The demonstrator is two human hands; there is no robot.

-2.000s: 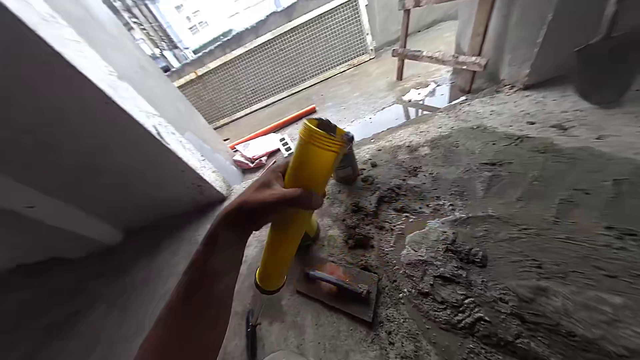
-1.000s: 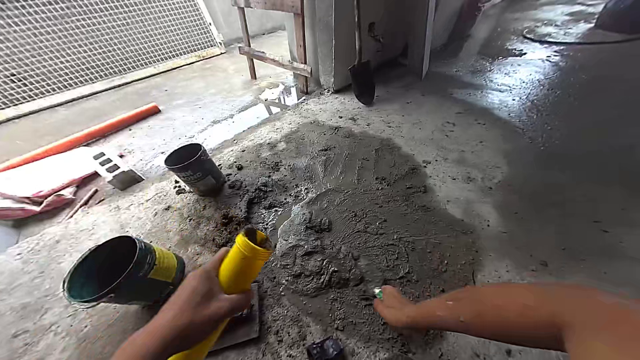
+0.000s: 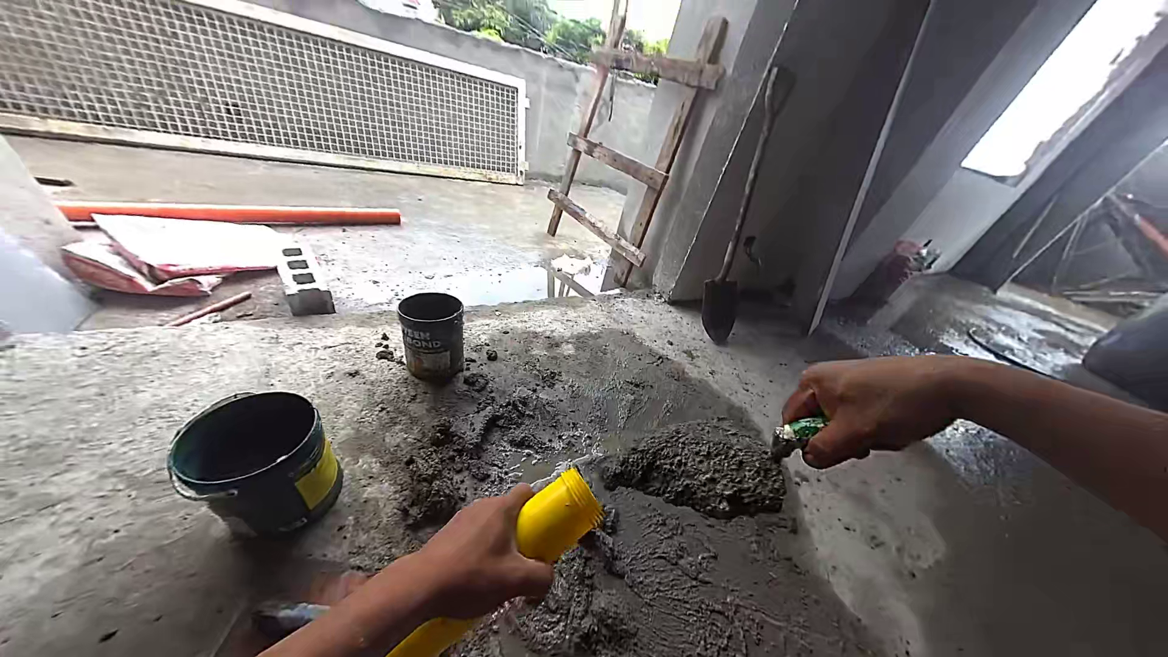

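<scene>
My left hand (image 3: 474, 557) grips a yellow plastic tube (image 3: 557, 517) with a ribbed end, tilted up toward the wet mortar (image 3: 675, 575) on the floor. My right hand (image 3: 849, 411) is closed round the green handle (image 3: 805, 428) of a trowel, out over the right side of the mortar. A heaped load of mortar (image 3: 703, 465) lies just left of the handle and covers the blade. Partly behind my left forearm, at the bottom, a float's handle (image 3: 287, 618) shows.
A black bucket (image 3: 265, 511) and a smaller black can (image 3: 432, 351) stand left of the mortar. A shovel (image 3: 719, 306) and a wooden ladder (image 3: 616, 160) lean by the wall. Farther back lie an orange pipe (image 3: 237, 214), sacks (image 3: 187, 245) and a hollow block (image 3: 305, 281).
My right hand, out of view at first and then low at the mortar, is now raised with a loaded trowel. My left hand keeps hold of the yellow tube. The view has swung right.
</scene>
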